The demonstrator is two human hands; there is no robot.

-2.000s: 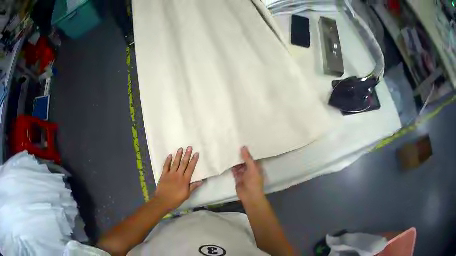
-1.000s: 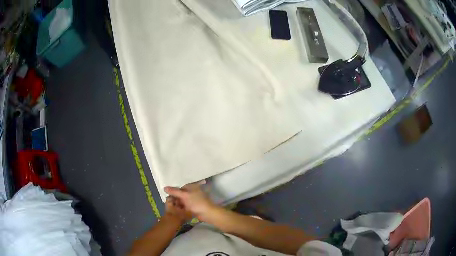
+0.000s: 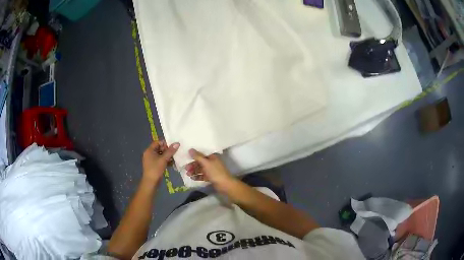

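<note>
A large cream curtain panel [image 3: 234, 66] lies over the off-white table cover [image 3: 366, 101], its hemmed near edge running to the table's near left corner. My left hand [image 3: 158, 157] pinches the panel's corner at its left edge between thumb and fingers. My right hand [image 3: 204, 170] grips the near edge just right of it, thumb on top and fingers curled beneath. A small raised fold runs up from between my hands. The cloth hides part of my fingers.
A black iron [image 3: 374, 56] sits on its rest at the right, beside a grey metal bar [image 3: 347, 18] and a phone [image 3: 313, 3]. A red stool [image 3: 46, 127] and a white cloth pile [image 3: 43, 203] stand left. A brown box [image 3: 434, 116] lies on the right floor.
My hands, first apart and then together at the near left corner, are now slightly apart, each holding the edge. The panel there is lifted into a fold. The camera view has shifted.
</note>
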